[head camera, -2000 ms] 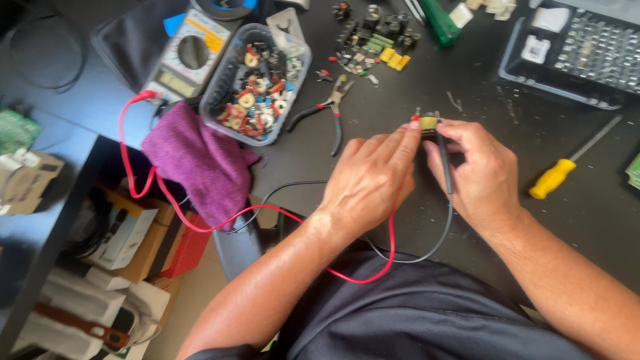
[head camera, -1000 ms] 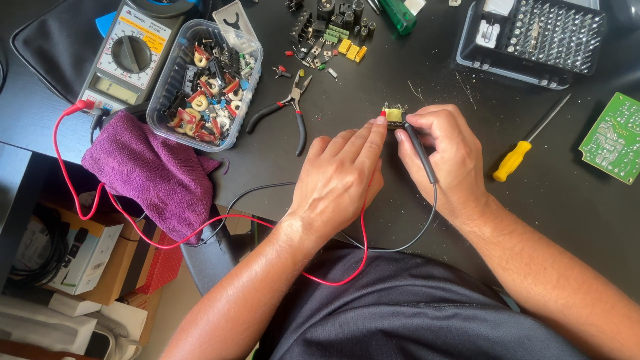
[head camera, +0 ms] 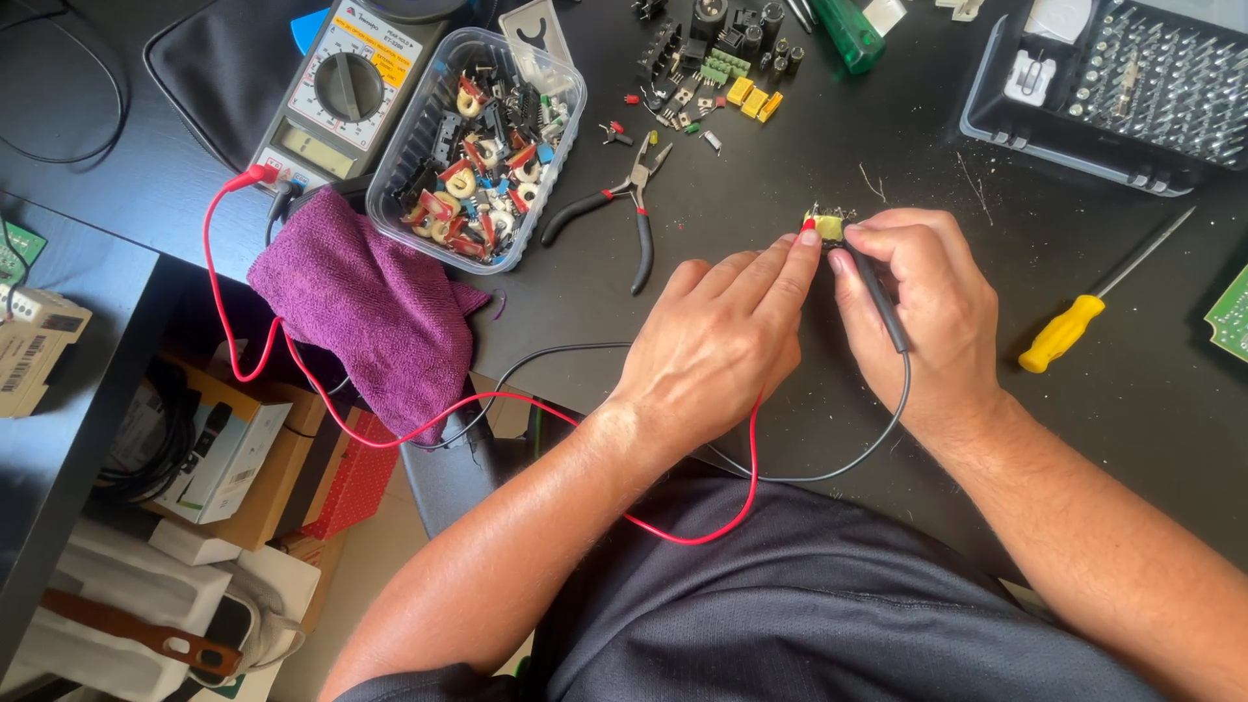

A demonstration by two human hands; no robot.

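Note:
A small transformer with yellow tape [head camera: 828, 227] and metal pins stands between my fingertips on the black table. My left hand [head camera: 726, 336] holds the red test probe, mostly hidden under the fingers, with its red end [head camera: 808, 225] at the left side of the transformer. Between thumb and fingers of my right hand [head camera: 921, 302] is the black test probe [head camera: 877, 297], its upper end by the transformer's right side; its tip is hidden. Red and black leads run left to a multimeter [head camera: 336, 93], whose display digits are too faint to read.
A plastic tub of electronic parts [head camera: 380, 185] stands beside a purple cloth [head camera: 366, 307]. Pliers [head camera: 634, 185] lie right of the tub, loose components [head camera: 726, 68] beyond them. At right are a yellow-handled screwdriver [head camera: 1063, 333], a bit case [head camera: 1082, 161] and a green circuit board [head camera: 1233, 317].
Both hands remain at the transformer with the probes, with no plain change of grip. The view has shifted, bringing the circuit board at right into and partly out of view.

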